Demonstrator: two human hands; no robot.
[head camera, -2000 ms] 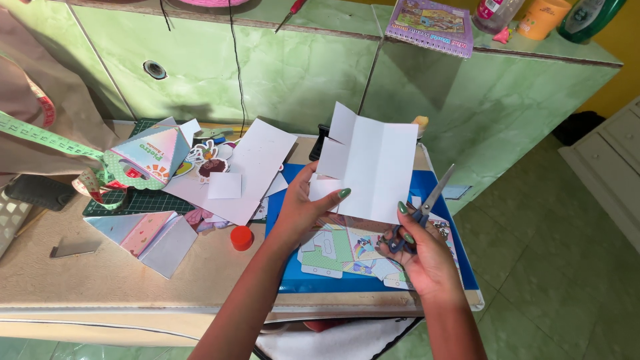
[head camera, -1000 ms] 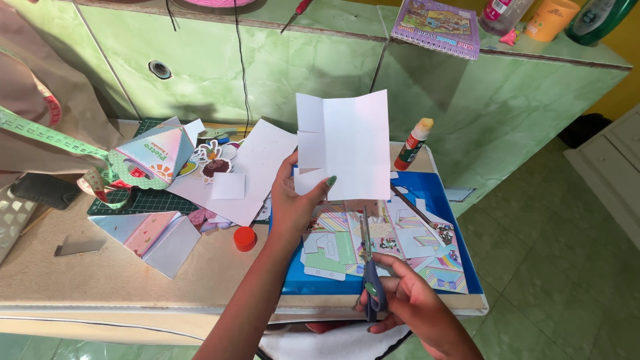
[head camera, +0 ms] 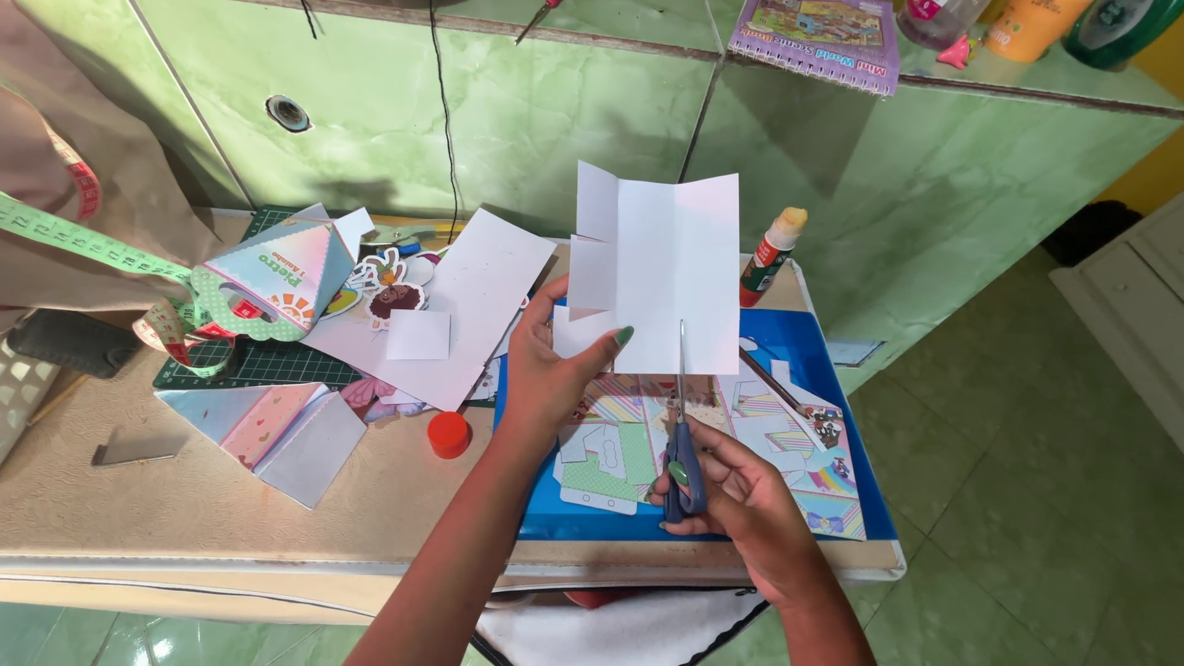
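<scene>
My left hand (head camera: 564,365) grips the lower left of a creased white paper sheet (head camera: 652,268), its thumb across the front. Slits divide the sheet's left side into flaps. Blue-handled scissors (head camera: 684,462) are in my right hand (head camera: 726,481), pointing upward, with a blade over the sheet's lower edge near the right crease. Whether the other blade lies behind the paper cannot be told. Beneath both hands, printed paper cutouts (head camera: 606,462) lie on a blue folder (head camera: 546,518). An uncapped glue stick (head camera: 772,254) stands just right of the sheet.
Left on the table (head camera: 370,518) are a red cap (head camera: 449,435), a folded paper box (head camera: 277,268), a folded patterned piece (head camera: 287,430), a green cutting mat (head camera: 199,365) and measuring tape (head camera: 92,245). A pencil (head camera: 772,379) lies right. A spiral notebook (head camera: 814,42) overhangs the ledge.
The scissors, spread and held beside the sheet two seconds ago, have swung to point upward and now meet its lower edge. My left hand has turned the sheet more upright.
</scene>
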